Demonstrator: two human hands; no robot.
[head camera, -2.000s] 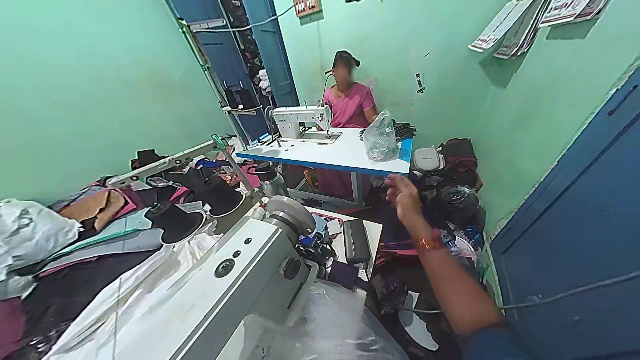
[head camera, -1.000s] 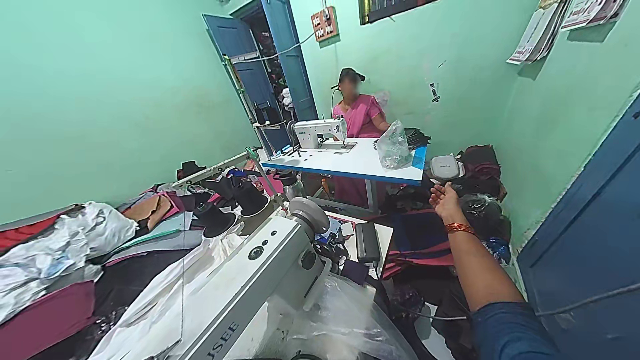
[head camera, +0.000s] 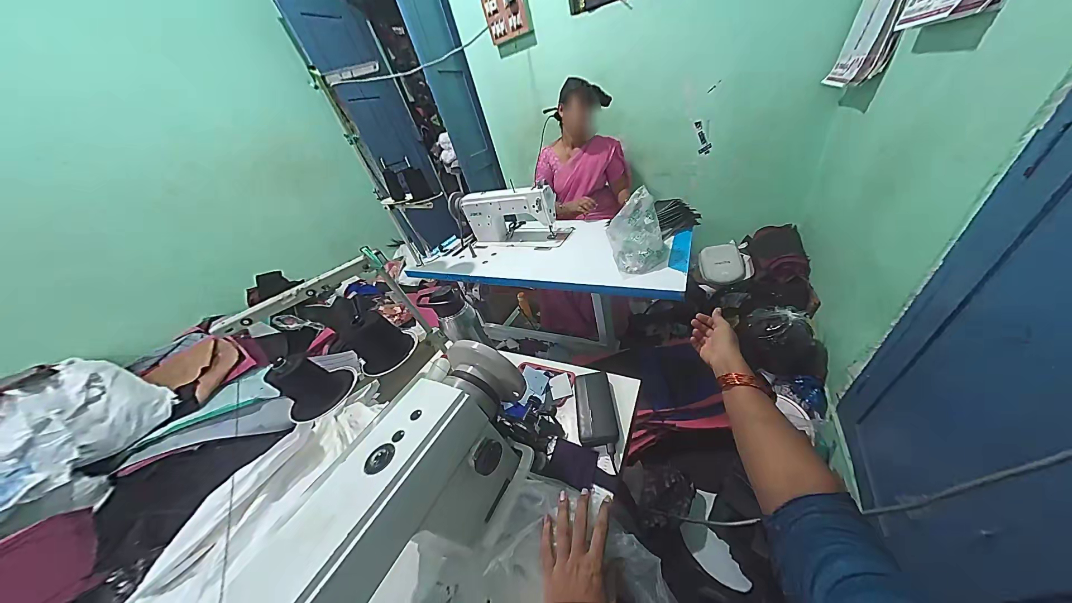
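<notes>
My right hand, with an orange bangle at the wrist, is held out in the air near the corner of the far table. Its palm is up, its fingers are slightly curled, and nothing shows in it. My left hand lies flat with fingers spread on a clear plastic bag, beside the near white sewing machine. Above this hand, a dark case and small cloth scraps lie on the white tabletop.
Across the room a person in pink sits behind a second sewing machine on a blue-edged table with a plastic bag. Cut cloth pieces spread at left. Bundles and a cable are at right, near a blue door.
My left hand has come into view at the bottom, onto the plastic bag. My right hand stays stretched out, palm now turned up. The view has shifted somewhat.
</notes>
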